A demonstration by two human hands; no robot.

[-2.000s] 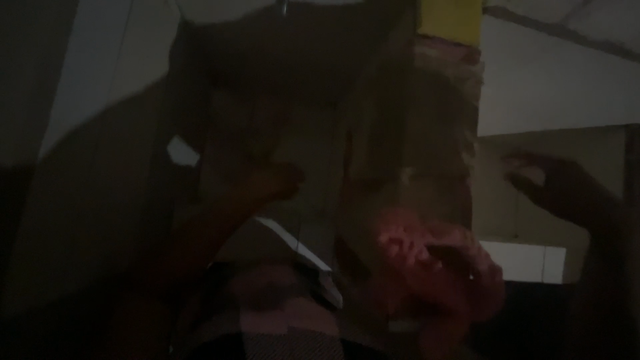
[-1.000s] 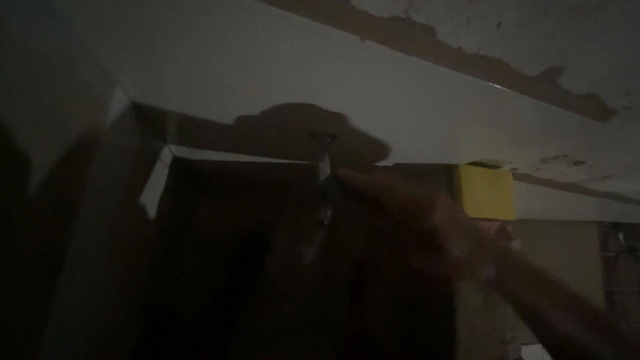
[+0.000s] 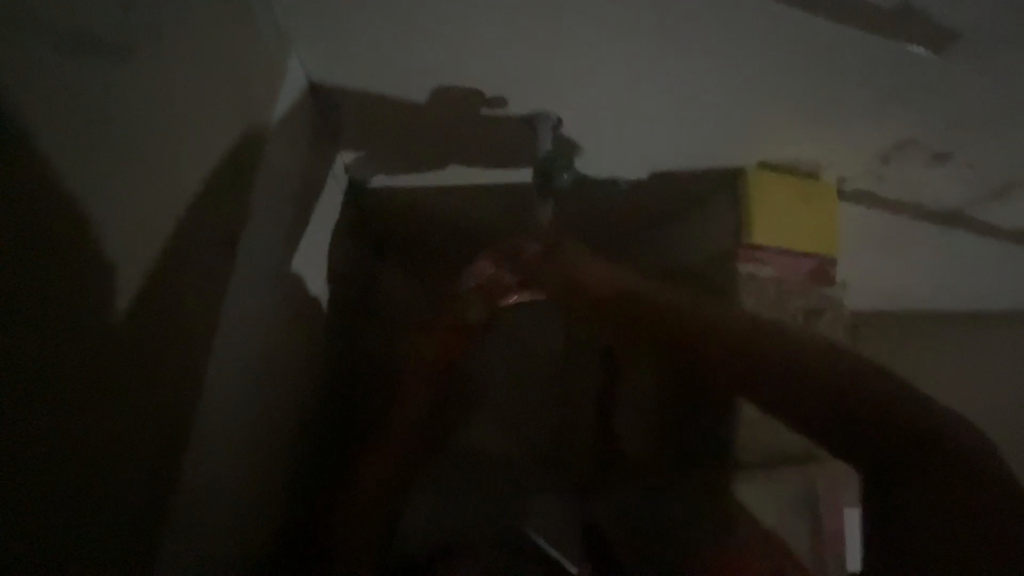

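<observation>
The view is very dark and blurred. A wall tap (image 3: 554,164) with a greenish body juts out near the upper middle. Just beneath its spout, my right hand (image 3: 556,260) reaches in from the right, the forearm crossing the frame. Close against it is my left hand (image 3: 488,276), its arm rising dimly from below. The two hands meet or overlap, and a shiny, wet-looking highlight shows at their lower edge. Finger positions and anything between the hands are too dark to make out.
A pale wall (image 3: 680,88) with dark patches runs behind the tap. A yellow block-like object (image 3: 792,212) stands at the right, above a pinkish band. On the left rises a pale upright edge (image 3: 240,320), with dark shadows beside it.
The right hand was at the tap a second ago; now it is below the spout, with the left hand beside it. Two seconds ago the hands were apart. The view has shifted strongly.
</observation>
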